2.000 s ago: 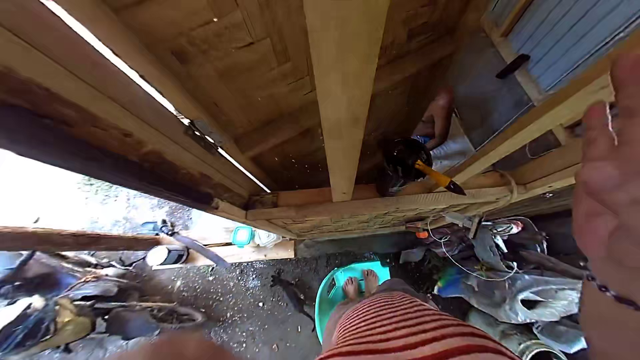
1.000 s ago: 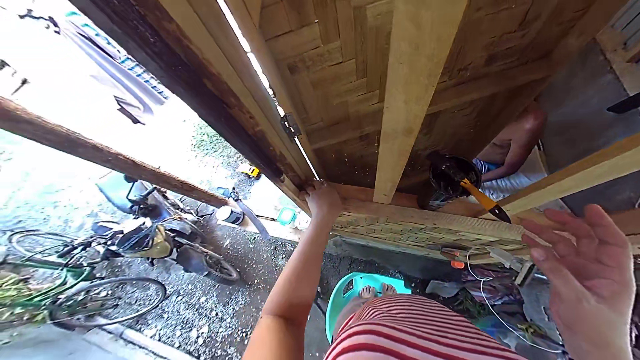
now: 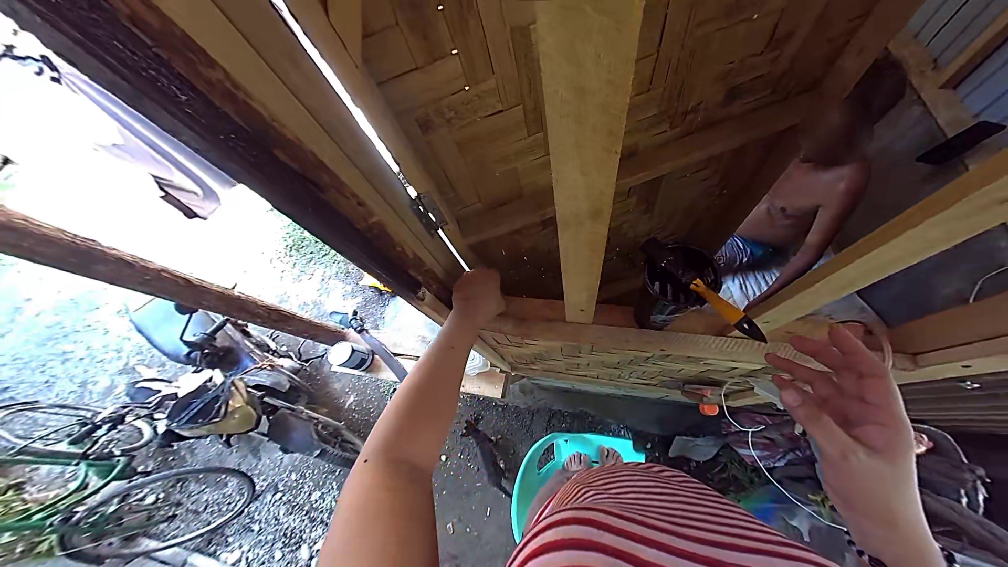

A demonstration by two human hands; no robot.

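My left hand [image 3: 477, 296] rests at the lower end of a wooden post, beside the lit gap with a metal hinge [image 3: 427, 213]; its fingers are mostly hidden, so its grip cannot be told. My right hand [image 3: 854, 402] is raised with fingers apart, holding nothing, just below a wooden sill [image 3: 654, 337]. On that sill stands a dark open can [image 3: 679, 276]. A yellow-handled tool with a dark blade [image 3: 728, 309] lies from the can's rim across the sill, its tip near my right fingers. Woven bamboo wall panels [image 3: 465, 118] stand behind the upright timber [image 3: 587, 157].
My feet are on a turquoise plastic chair [image 3: 524, 480]. A person [image 3: 803, 205] sits beyond the frame at the right. A cat [image 3: 487, 457] is on the ground. A motorcycle [image 3: 228, 394], a bicycle [image 3: 102, 480] and a white-lidded can [image 3: 350, 356] are at the left; a white cord [image 3: 756, 449] hangs at the right.
My left hand has come up to the foot of the post, where it was not two seconds ago. My right hand has moved into fuller view, fingers apart. The view has swung left.
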